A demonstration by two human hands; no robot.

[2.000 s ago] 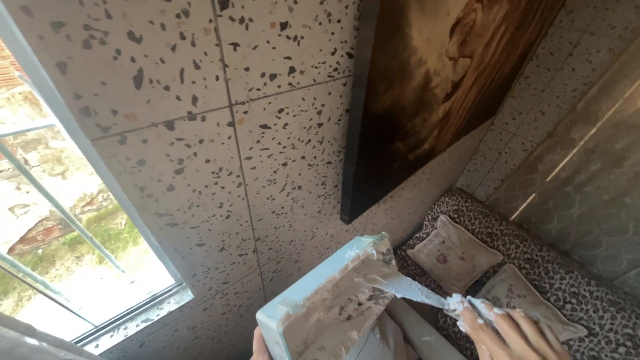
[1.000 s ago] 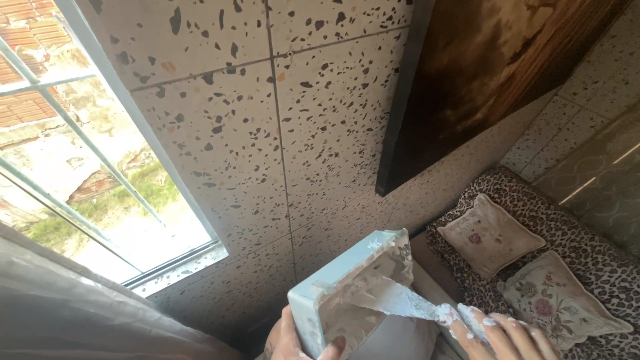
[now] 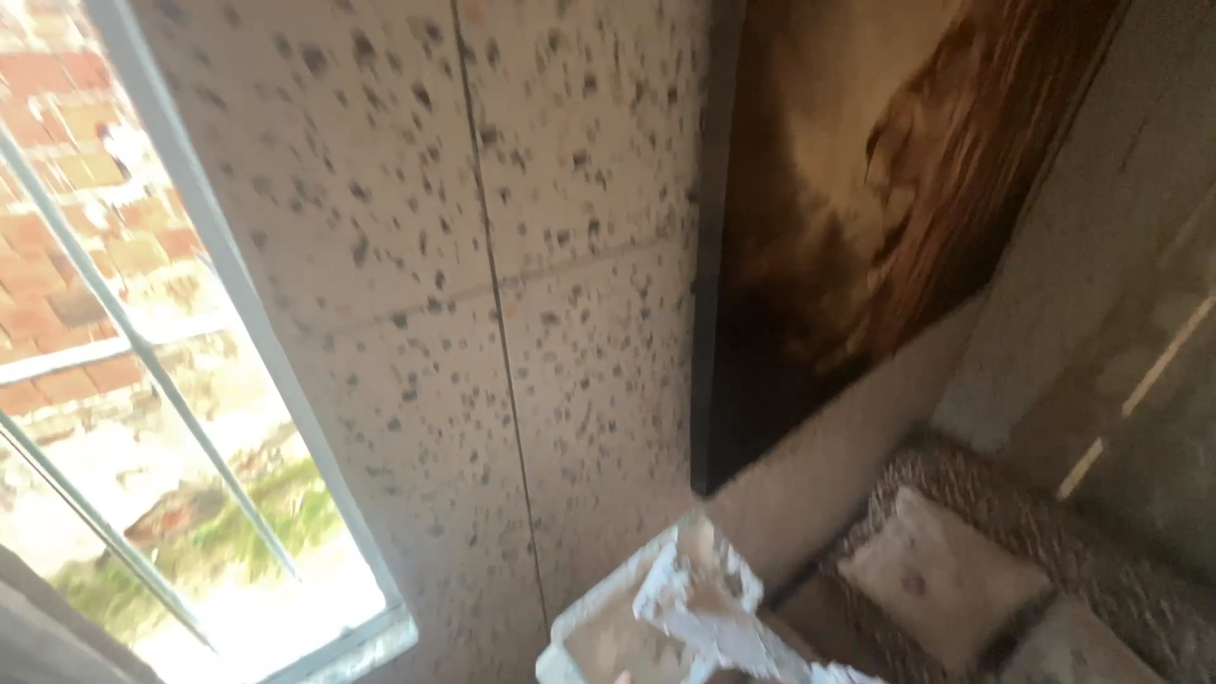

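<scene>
A shallow pale plastic tray [image 3: 608,632], smeared with white paste, is tilted at the bottom centre. A fingertip of my left hand [image 3: 623,677] shows at its near side, and the rest of that hand is cut off by the frame. A paste-coated putty knife [image 3: 731,638] lies across the tray's right side, its blade loaded with white paste. At its lower end, white-smeared fingers of my right hand [image 3: 841,674] are barely visible at the bottom edge. The view is blurred.
A speckled tiled wall [image 3: 589,380] rises behind the tray. A large dark-edged picture [image 3: 836,237] hangs on it. To the left is a barred window [image 3: 256,294]; at lower right, a leopard-print sofa [image 3: 1007,518] holds cushions [image 3: 940,579].
The putty knife's blade, lower inside the tray a second ago, now lies over its right side with a thick load of paste. Both hands have mostly left the frame as the view shifted.
</scene>
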